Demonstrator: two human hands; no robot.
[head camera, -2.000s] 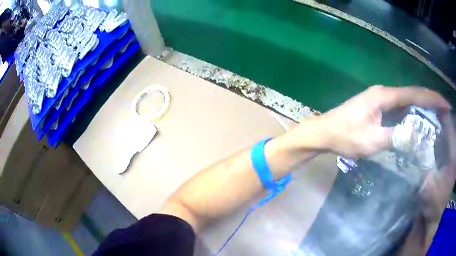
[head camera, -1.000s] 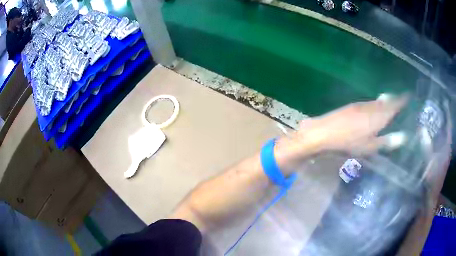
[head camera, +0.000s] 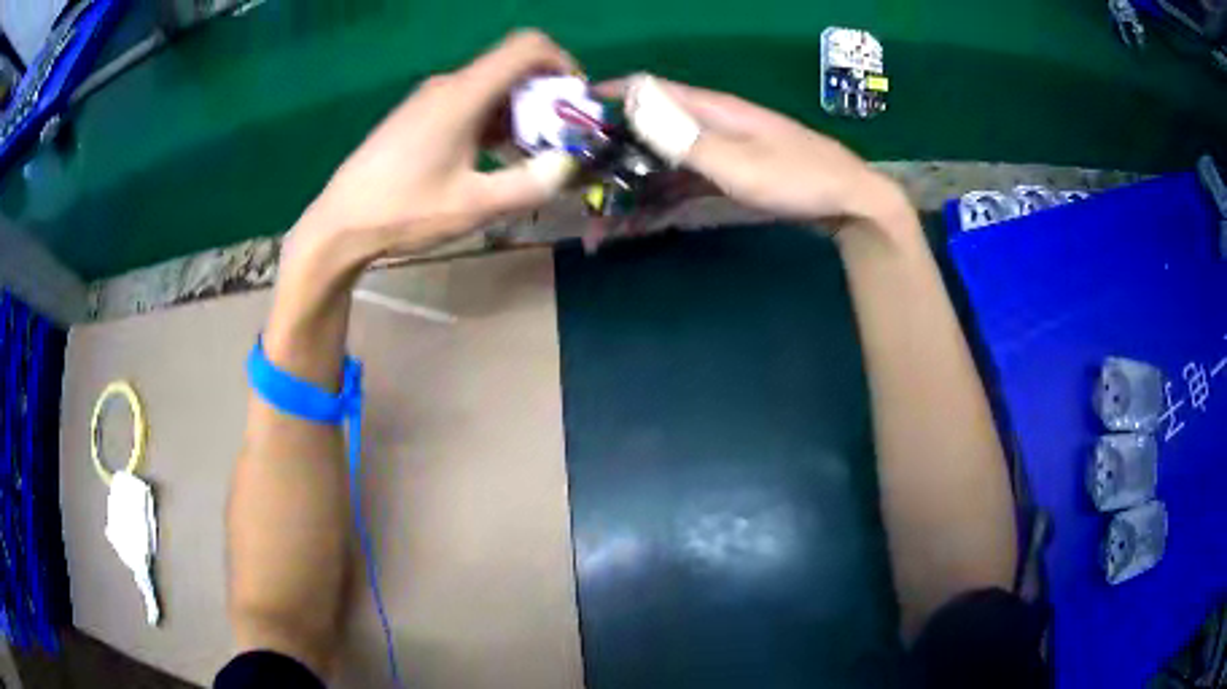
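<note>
A wired subassembly is held between my two hands above the belt edge. It shows a white part at the left, red and dark lead wires, and a dark board with a small yellow block. My left hand, with a blue wrist strap on its wrist, grips the white part. My right hand, with off-white wraps on its fingers, holds the board side. The fingers are blurred and cover part of the unit.
A partly assembled unit lies on the green belt. Housing shells sit on a blue sheet at the right. A yellow ring with a white tag and a pale stick lie on cardboard.
The view has swung rightward. My hands have come together over the belt edge and now hold the wired subassembly. The clear shiny thing near my hands before is no longer seen.
</note>
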